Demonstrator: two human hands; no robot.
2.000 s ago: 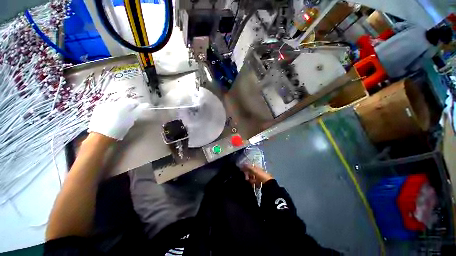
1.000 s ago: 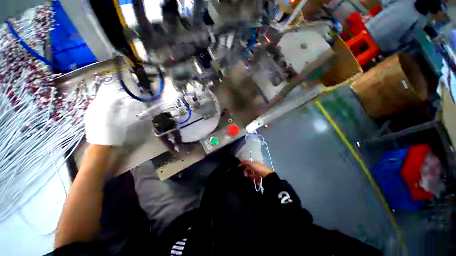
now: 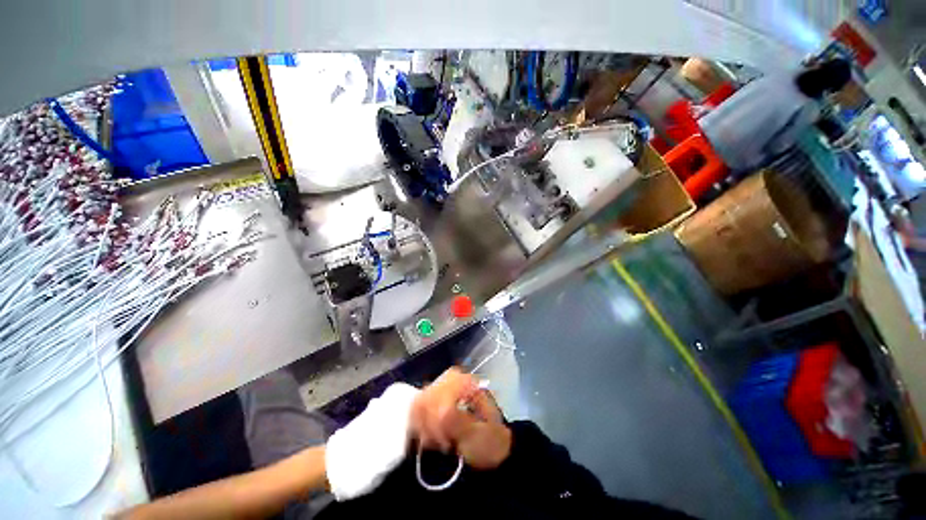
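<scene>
My left hand (image 3: 378, 441), in a white glove, and my bare right hand (image 3: 481, 427) are together low in front of me, below the machine's front edge. Their fingers are closed around a white cable (image 3: 439, 485), whose loop hangs below them; another white stretch rises above them. The fingers overlap and blur, so the exact grip is hidden. A pale rotary disc (image 3: 411, 279) bears small clamps and a thin blue tube. A black square block (image 3: 348, 280) stands at its front left. A green button (image 3: 424, 327) and a red button (image 3: 462, 307) are on the front panel.
A white cable pile (image 3: 51, 234) with dark red tips spreads over the left side and onto the grey tray (image 3: 228, 325). A yellow-black bar (image 3: 266, 122) stands behind. Cartons (image 3: 746, 234), a red-blue bin (image 3: 802, 396) and a person (image 3: 756, 117) are at right.
My left hand has left the tray and disc and come down to my right hand. The blurred machine parts over the disc have moved away. The view has shifted, showing the pale hood above.
</scene>
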